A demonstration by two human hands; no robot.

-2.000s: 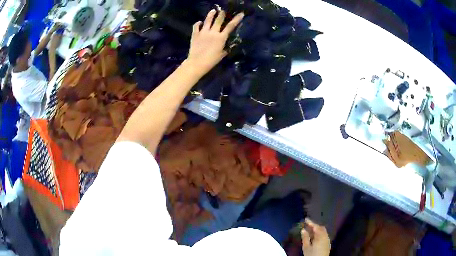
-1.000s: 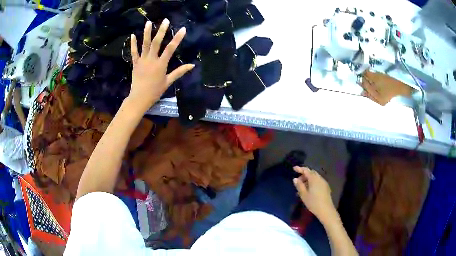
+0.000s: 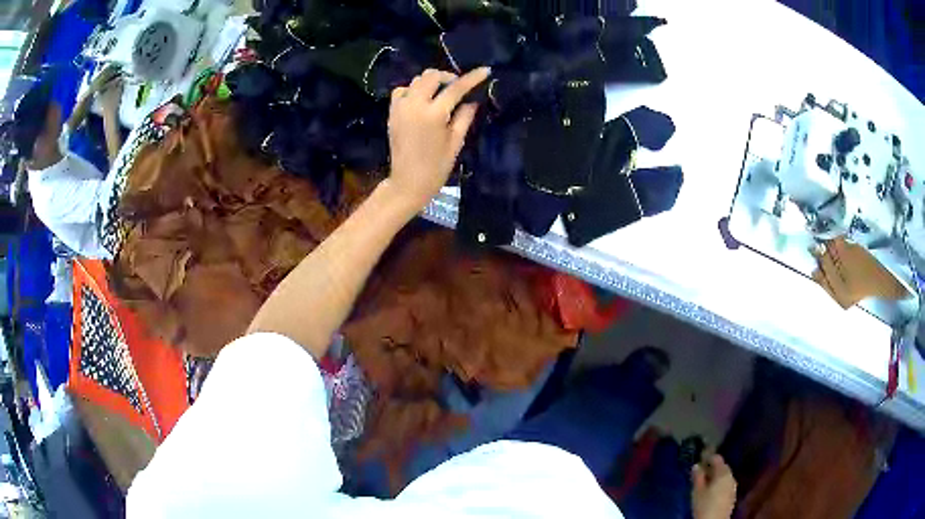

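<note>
A heap of dark zipped pieces (image 3: pixel 553 137) with gold zip lines lies on the white table's left part. Some pieces hang over its front edge. My left hand (image 3: pixel 434 127) is at the heap's front side, fingers bent and fingertips touching the dark fabric. Whether it grips a piece cannot be told. My right hand (image 3: pixel 715 489) is low at the bottom right, below the table edge, partly cut off by the picture's edge. Its fingers are curled beside a small dark thing, and its hold is unclear.
Brown fabric pieces (image 3: pixel 203 223) are heaped left and below the table. A red bag (image 3: pixel 576 302) lies under the edge. The sewing machine (image 3: pixel 827 162) stands right, with brown pieces (image 3: pixel 857 272) beside it. An orange crate (image 3: pixel 162 380) and another person (image 3: pixel 69 193) are at left.
My left hand, spread over the heap a second ago, now has bent fingers at the pieces. My right hand appears lower and farther right. The view has swung left and tilted.
</note>
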